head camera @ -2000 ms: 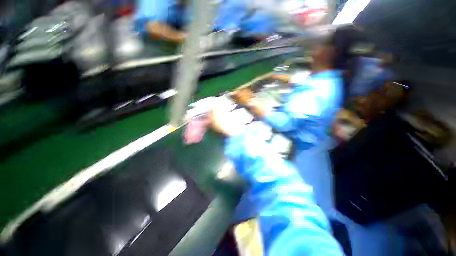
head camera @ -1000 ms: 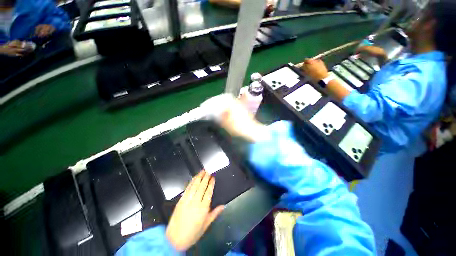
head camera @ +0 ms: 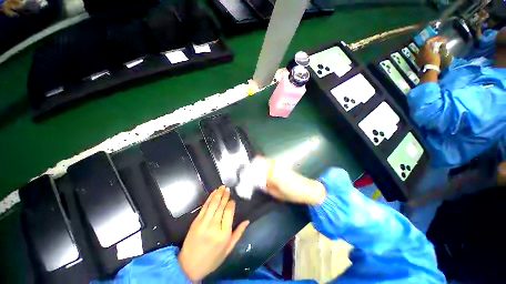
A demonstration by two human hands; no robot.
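Observation:
A black tray (head camera: 161,236) in front of me holds several smartphones, screens up. The rightmost smartphone (head camera: 224,150) shows bright reflections. My right hand (head camera: 288,183) holds a crumpled white wipe (head camera: 253,177) at the lower right corner of that phone; its fingers are blurred. My left hand (head camera: 211,233) lies flat with fingers together at the tray's near edge, just below the same phone, with nothing seen in it. A white paper label (head camera: 130,246) sticks out below the second phone from the left.
A pink dispenser bottle (head camera: 288,91) stands by the slanting grey post (head camera: 280,41). To the right is a black tray (head camera: 355,119) of green-backed phones. Another black tray (head camera: 127,72) lies on the green conveyor (head camera: 166,94). A person in a blue smock (head camera: 460,111) works at the right.
My right hand has moved down from beside the bottle to the rightmost phone with the wipe. My left hand stays at the tray's near edge. The black tray on the conveyor shows further left in the view.

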